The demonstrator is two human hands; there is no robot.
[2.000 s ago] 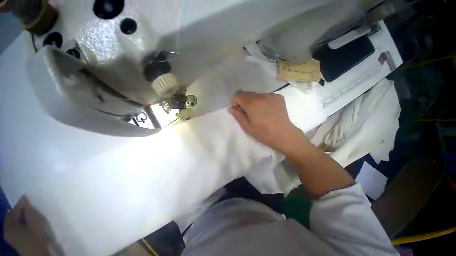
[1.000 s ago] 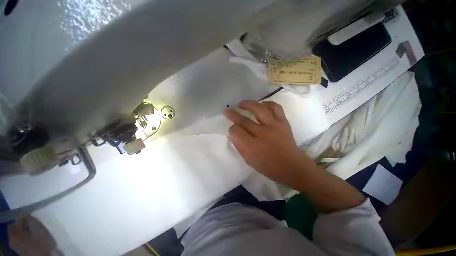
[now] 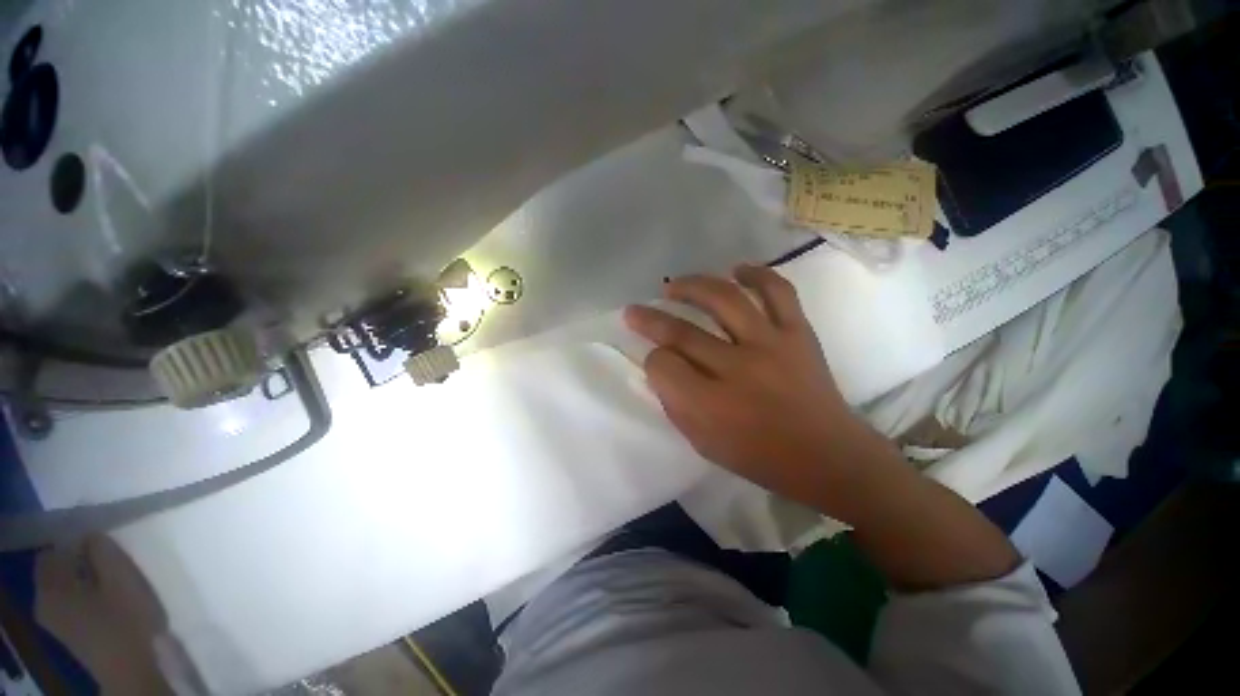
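Note:
A white fabric panel (image 3: 408, 503) lies over the table in front of the sewing machine (image 3: 449, 109). Its upper edge runs to the lit presser foot (image 3: 462, 310). My right hand (image 3: 755, 374) lies on the fabric's edge right of the foot, fingers spread and bent, palm down. Whether its fingertips pinch the edge cannot be told. My left hand (image 3: 102, 612) is at the lower left corner at the fabric's left end, dim and cut off by the frame; its fingers are not clear.
A tan paper ticket (image 3: 864, 200) lies on white scraps (image 3: 734, 157) behind my right hand. A black phone-like rectangle (image 3: 1027, 157) is further right. A crumpled white cloth heap (image 3: 1074, 367) hangs below the table's right edge. A cream ribbed dial (image 3: 204, 370) is at left.
The view has shifted, so the machine head looks larger and nearer. My right hand has gone from closed fingers on the fabric edge to spread fingers. My left hand stays at the lower left.

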